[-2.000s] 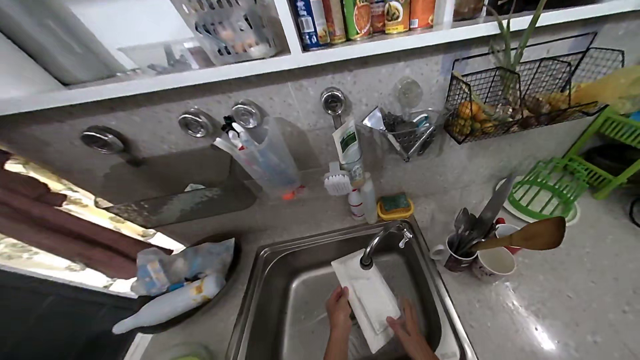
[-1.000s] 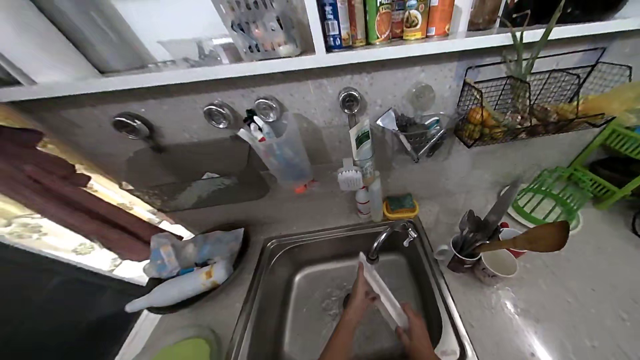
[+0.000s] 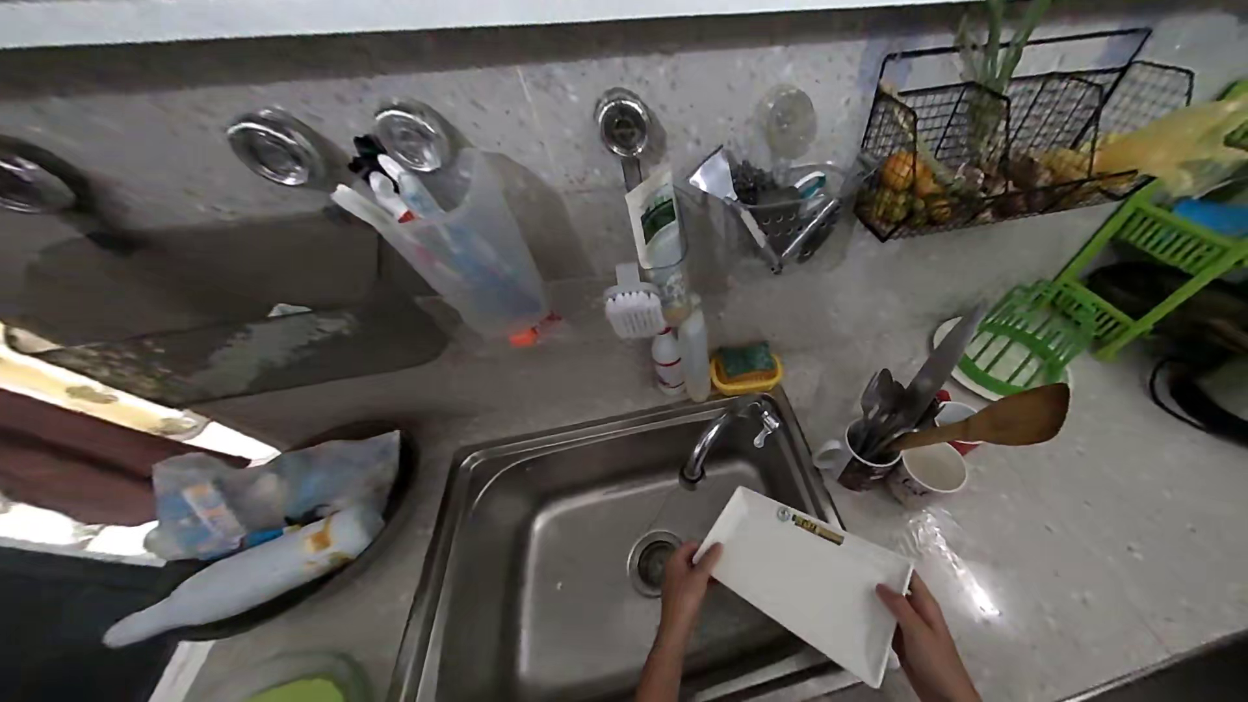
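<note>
A white rectangular plate (image 3: 804, 580) with a small printed mark near its upper edge is held between my two hands, tilted over the right side of the stainless steel sink (image 3: 556, 585). My left hand (image 3: 685, 585) grips its left edge, close to the drain (image 3: 651, 563). My right hand (image 3: 924, 624) has the right edge, thumb on the upper face. Above the plate curves the chrome faucet (image 3: 704, 448). Behind the sink sit a green sponge (image 3: 747, 360) in a yellow tray (image 3: 746, 382) and white bottles (image 3: 694, 353).
Right of the sink stand a mug of cutlery (image 3: 868, 463), a second cup (image 3: 928, 475) and a wooden spatula (image 3: 1014, 417). A green rack (image 3: 1150, 244) and wire basket (image 3: 1004, 146) are farther right. Plastic bags (image 3: 283, 487) lie in a dark basin at left.
The plate, seen nearly edge-on in the sink a second ago, now shows its broad face and has moved right toward the sink's edge, with both hands still on it.
</note>
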